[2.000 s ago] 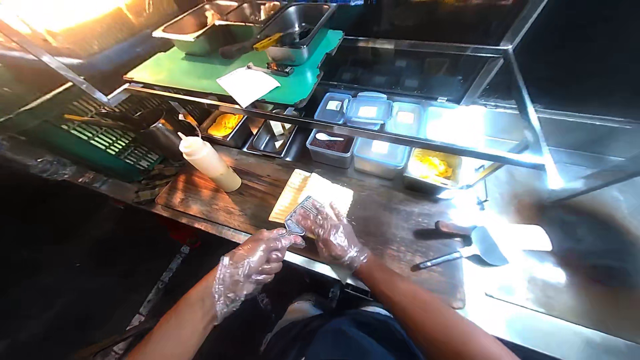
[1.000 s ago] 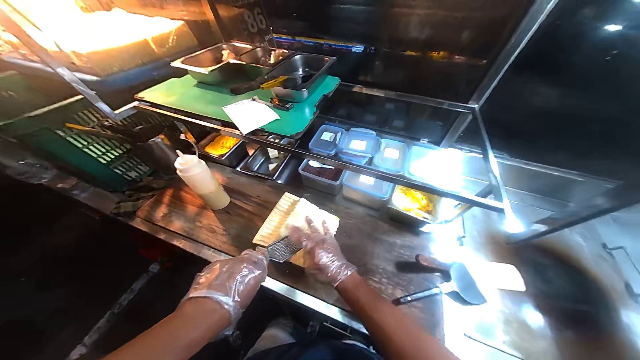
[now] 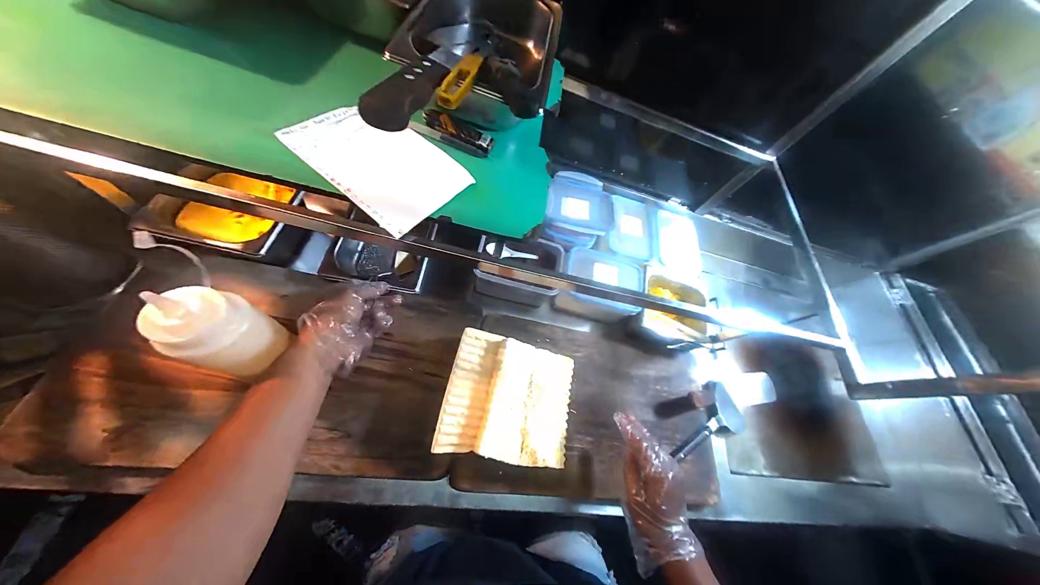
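An opened, ridged piece of bread [image 3: 508, 398] lies on the dark wooden board [image 3: 382, 406], its right half covered with pale shreds or crumbs. My left hand [image 3: 345, 325], in a clear plastic glove, is over the back of the board, its fingertips at the front edge of a metal pan [image 3: 378, 264] where a dark grater-like tool [image 3: 366, 258] lies. Whether the fingers touch that tool cannot be made out. A white squeeze bottle [image 3: 213, 331] stands left of this hand. My gloved right hand [image 3: 654, 496] is right of the bread, fingers extended, holding nothing.
A metal shelf edge [image 3: 455, 253] crosses above the food containers. On it are a green board [image 3: 219, 106], a paper sheet [image 3: 378, 166], and a knife [image 3: 406, 93] on a metal pan. A spatula [image 3: 723, 410] lies at the right, beside lidded tubs [image 3: 605, 272] farther back.
Both hands have come away from the bread: the left went back and left toward the pans, the right moved to the right. The grater-like tool has left the bread. The view has shifted closer.
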